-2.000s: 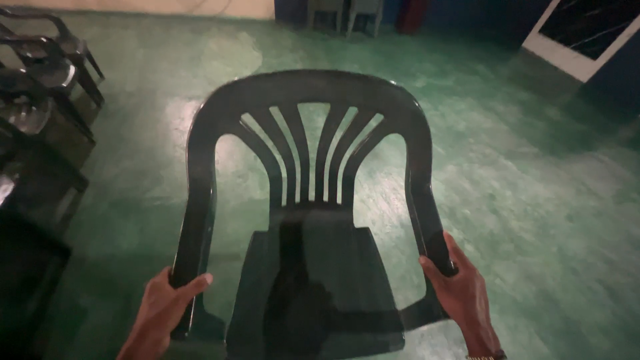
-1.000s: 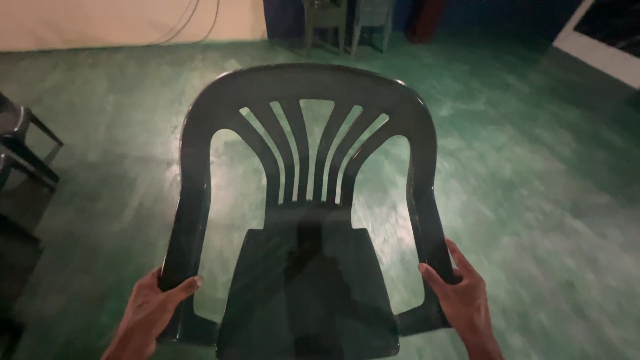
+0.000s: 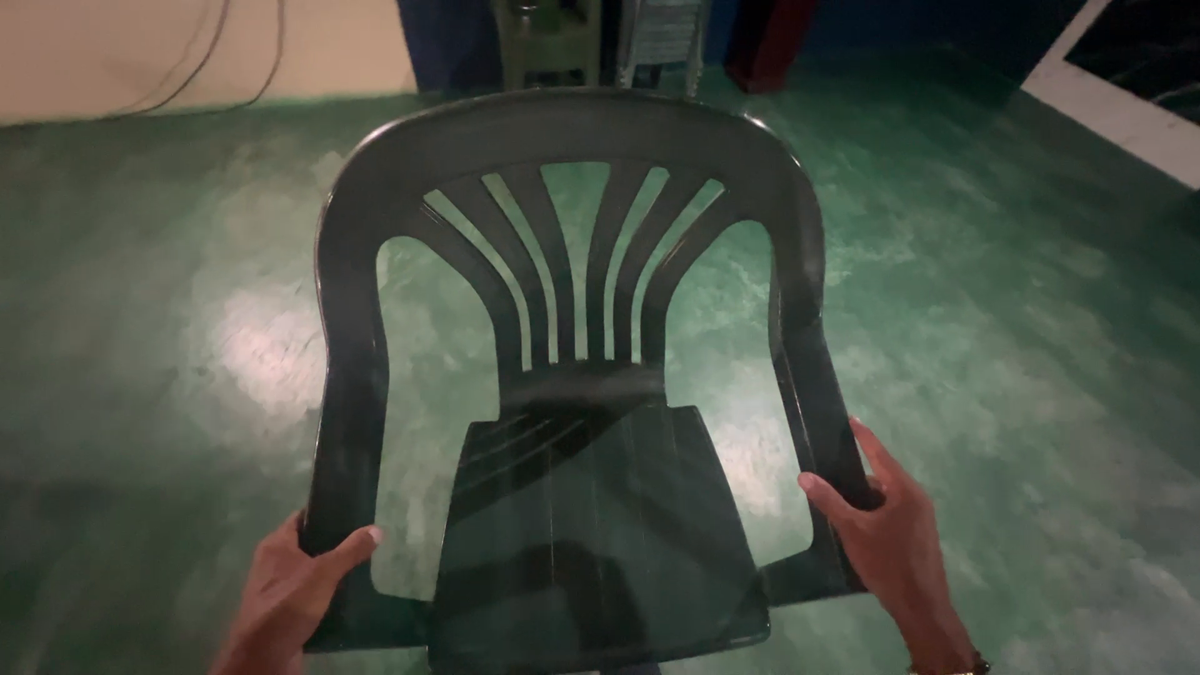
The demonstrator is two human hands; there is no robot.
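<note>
A dark green plastic armchair [image 3: 600,525] fills the middle of the head view, its slatted backrest farthest from me and its seat nearest. My left hand [image 3: 305,586] grips the front of the armrest at the left, thumb laid over the inner edge. Around the front end of the right armrest my right hand [image 3: 886,530] is closed, thumb on top and fingers on the outer side. A band shows at my right wrist. The chair's legs are mostly hidden under the seat, and shadows fall across the seat.
Beyond the backrest stand a greenish chair [image 3: 551,47] and a grey slatted chair [image 3: 661,42], beside a red post [image 3: 771,47]. Cables [image 3: 220,56] hang along the pale wall at far left. A white-framed dark panel [image 3: 1116,122] is at the upper right. The floor [image 3: 1012,375] is green.
The row of dark chairs at the left in the earlier frames has left the view as it turned and moved. Both hands keep their hold on the armrests.
</note>
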